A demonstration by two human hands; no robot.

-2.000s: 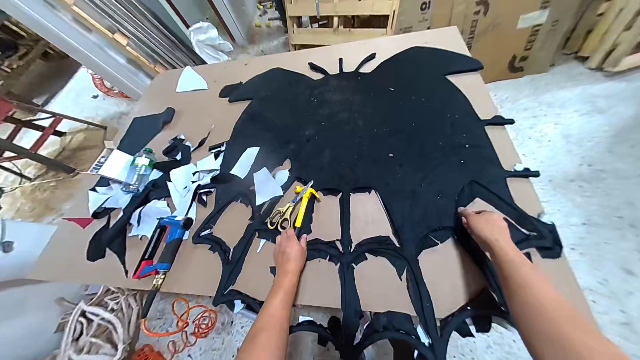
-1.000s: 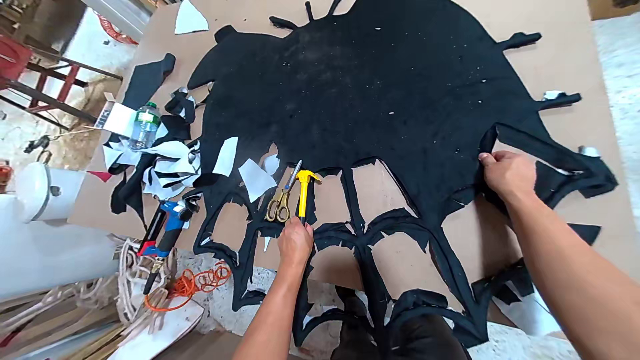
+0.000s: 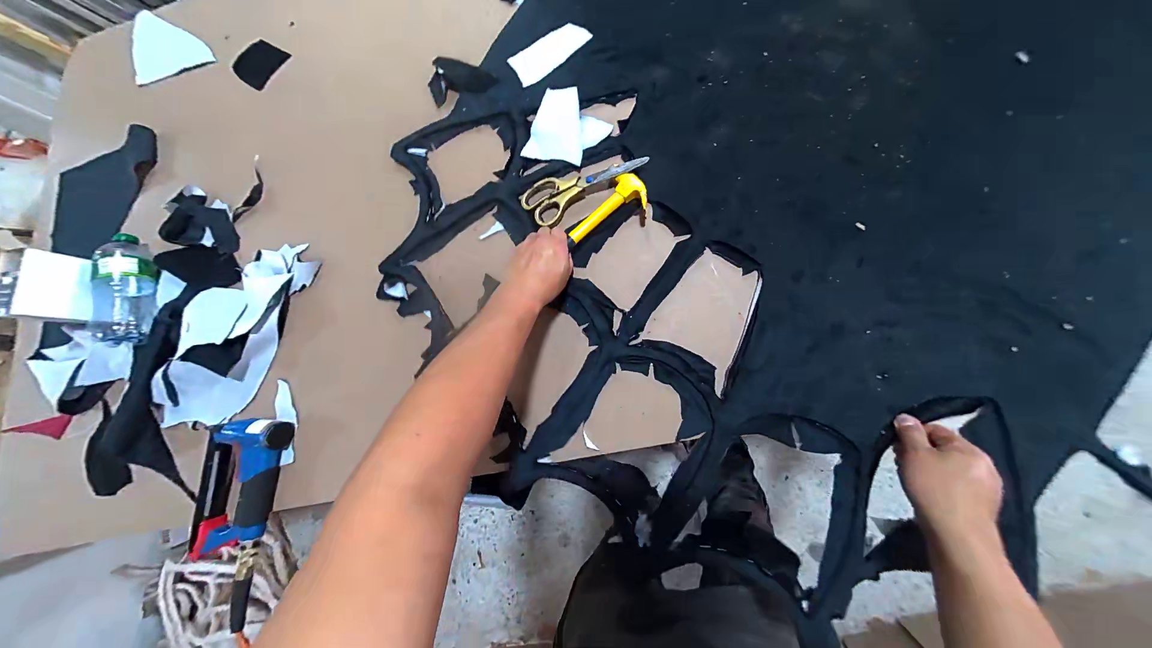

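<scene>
My left hand (image 3: 543,267) is closed around the dark end of a yellow claw hammer (image 3: 601,214), its head resting on the work. Gold-handled scissors (image 3: 560,195) lie just beyond that hand. With my right hand (image 3: 947,463) I pinch the edge of an opening in a large black fabric-covered piece (image 3: 864,225). This piece has a broad solid body and a web of curved bars around openings. Part of it lies on a brown board, and its near bars overhang the board's edge.
At left, black and white fabric scraps (image 3: 220,333) surround a plastic bottle (image 3: 123,288). A blue and red air stapler (image 3: 247,486) lies at the board's near edge (image 3: 387,490). Loose pale strips (image 3: 225,580) are below it. White scraps (image 3: 553,126) rest near the scissors.
The view has swung and come closer. The black piece now overhangs the board's near edge further at right. My left hand stays on the hammer, my right hand on the piece's edge.
</scene>
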